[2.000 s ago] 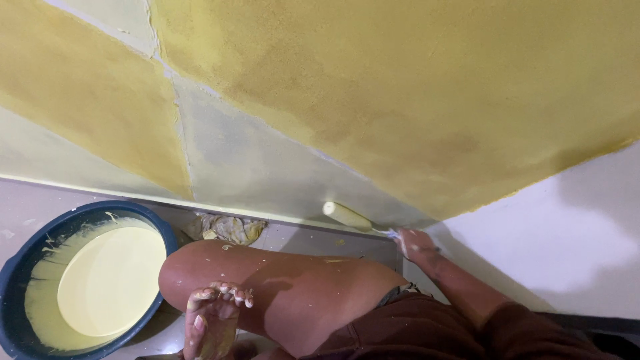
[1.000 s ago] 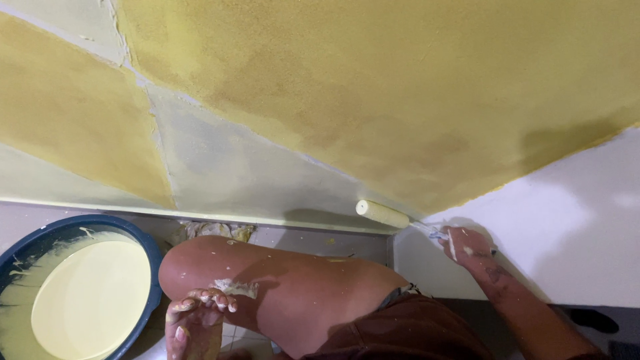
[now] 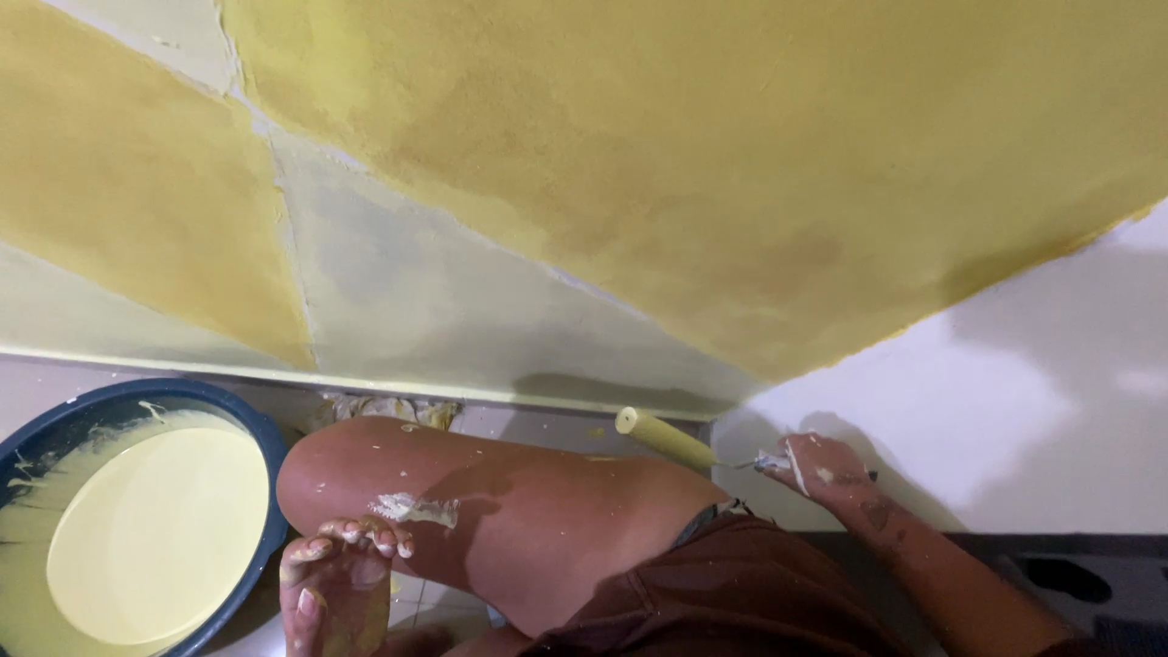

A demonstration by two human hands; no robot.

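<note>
My right hand (image 3: 821,467), spotted with paint, is closed around the handle of a paint roller (image 3: 671,440) with a pale yellow sleeve. The roller points left, in front of the wall's lower corner. My left hand (image 3: 342,579), smeared with paint, is raised palm up with fingers curled and nothing in it, beside my bent leg. Left of it stands a dark blue tub (image 3: 274,511) holding pale yellow paint (image 3: 160,538). The wall (image 3: 639,137) bears large mustard-yellow and pale grey-yellow areas.
A white wall (image 3: 1022,411) meets the painted wall at a corner on the right. A crumpled, paint-stained wrapping (image 3: 392,408) lies on the tiled floor at the wall's foot, behind my knee. A dark object (image 3: 1068,579) is at the lower right.
The roller in my right hand has come away from the foot of the painted wall and sits lower, nearer my thigh. My left hand stays raised and empty.
</note>
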